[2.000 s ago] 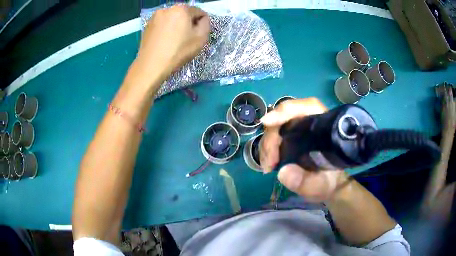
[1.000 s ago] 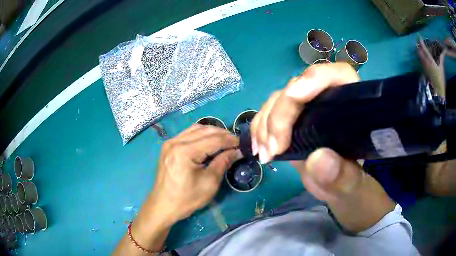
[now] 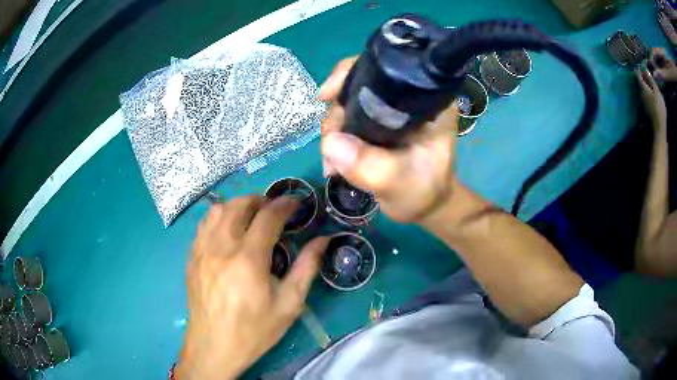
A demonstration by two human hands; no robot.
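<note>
My right hand [image 3: 404, 174] grips the black electric screwdriver [image 3: 393, 82] upright above the group of housings. Its bit is hidden. My left hand [image 3: 241, 274] has its fingers spread over the left side of the group. Fingertips overlap the upper-left housing [image 3: 303, 214]. Another housing [image 3: 281, 260] shows between thumb and fingers, partly covered; I cannot tell whether it is gripped. A housing with a dark fan hub [image 3: 347, 260] stands right of my thumb. One more [image 3: 350, 200] stands below my right hand.
The bag of screws [image 3: 223, 119] lies behind my left hand. Housings stand at the far left [image 3: 37, 308] and upper right [image 3: 506, 72]. The power cord [image 3: 590, 96] arcs right. Another person's hands [image 3: 653, 74] are near a housing at far right. A tape strip [image 3: 315, 326] lies in front.
The screwdriver has swung from nearly level to upright and moved up and left. My left hand has drawn back from its front end to the left housings, its fingers spreading.
</note>
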